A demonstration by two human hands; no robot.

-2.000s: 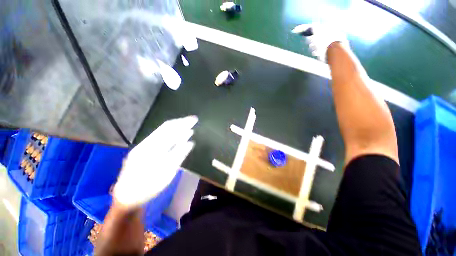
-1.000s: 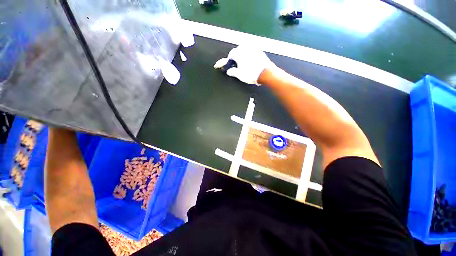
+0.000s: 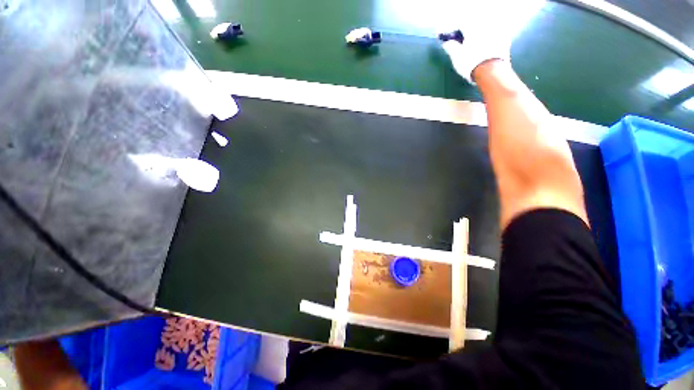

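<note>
My right hand (image 3: pixel 473 55), in a white glove, is stretched out over the green conveyor belt at the upper right. Its fingertips are at a small black piece (image 3: pixel 451 36); glare washes out part of the glove. Two joined pieces with pale and black ends lie on the belt to its left, one nearer (image 3: pixel 364 36) and one farther left (image 3: pixel 227 31). My left hand is out of sight; only the forearm shows at the lower left edge, below the grey surface. A blue cup (image 3: pixel 405 270) stands on the tan pad (image 3: pixel 396 305).
White tape strips (image 3: pixel 459 286) frame the pad on the dark green bench (image 3: pixel 266 198). A light blue bin (image 3: pixel 635 228) with black parts stands at right. Darker blue bins (image 3: pixel 133 354) with tan parts (image 3: pixel 186 346) are at lower left. A grey surface (image 3: pixel 91 152) with a black cable fills the left.
My right hand has moved from the bench out over the belt, taking the piece from the bench with it. The camera view has shifted. Less of the left forearm shows.
</note>
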